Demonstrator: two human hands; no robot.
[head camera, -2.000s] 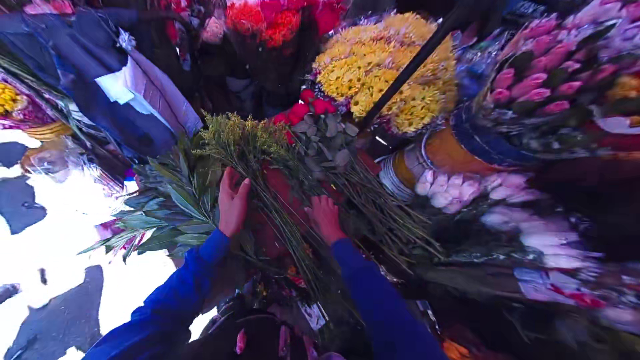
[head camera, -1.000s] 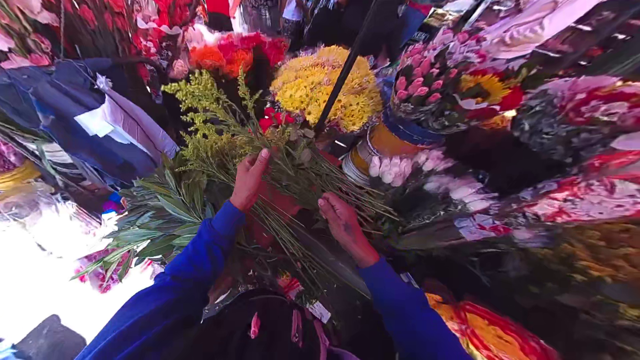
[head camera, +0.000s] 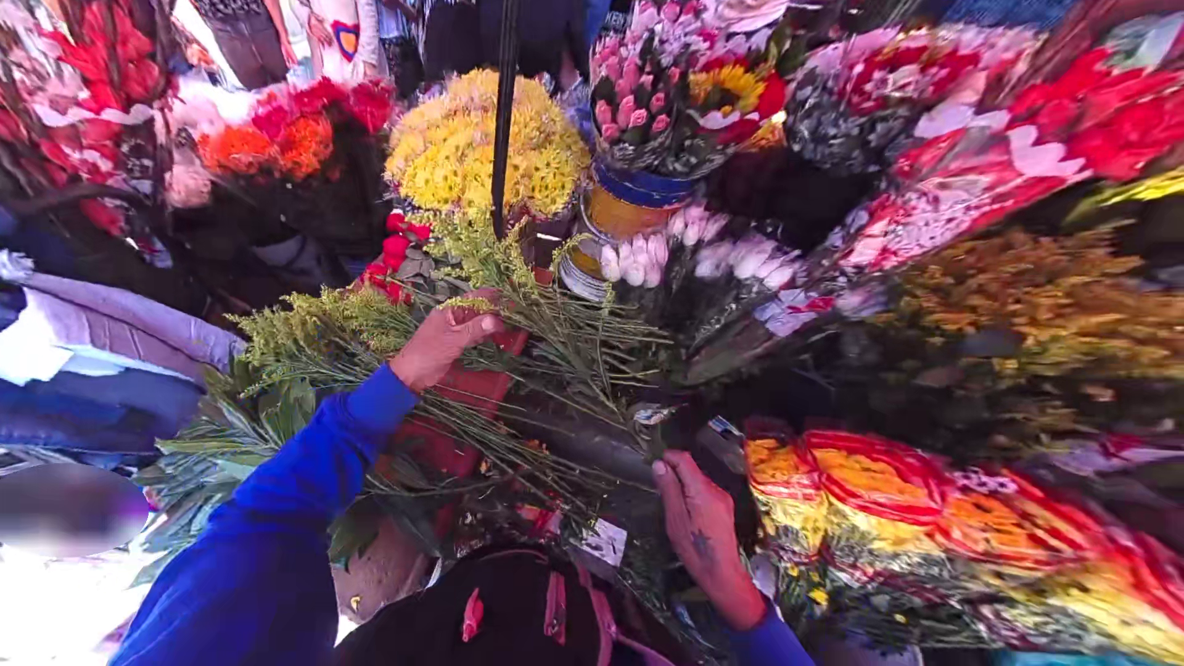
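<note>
My left hand (head camera: 450, 340) is on yellow-green filler stems (head camera: 504, 268), near their flowering tops, with its fingers curled around some of them. The bare green stalks slant down to the right. My right hand (head camera: 698, 523) is at the lower right, with thumb and fingers close together at the ends of stalks; whether it grips them is not clear. More yellow-green sprays (head camera: 319, 338) lie to the left over a red surface (head camera: 472, 398), beside broad green leaves (head camera: 227, 449).
Yellow flowers (head camera: 486, 143) stand ahead behind a thin black pole (head camera: 504, 111). A blue-rimmed bucket (head camera: 638, 199) holds pink roses. Wrapped orange and yellow bouquets (head camera: 879, 499) lie at the right. Folded cloth (head camera: 120, 324) is at the left. People stand at the top.
My right hand has moved away from my left, down toward the stalk ends. The yellow-green stems now lie in two spread groups. The view has swung to the right.
</note>
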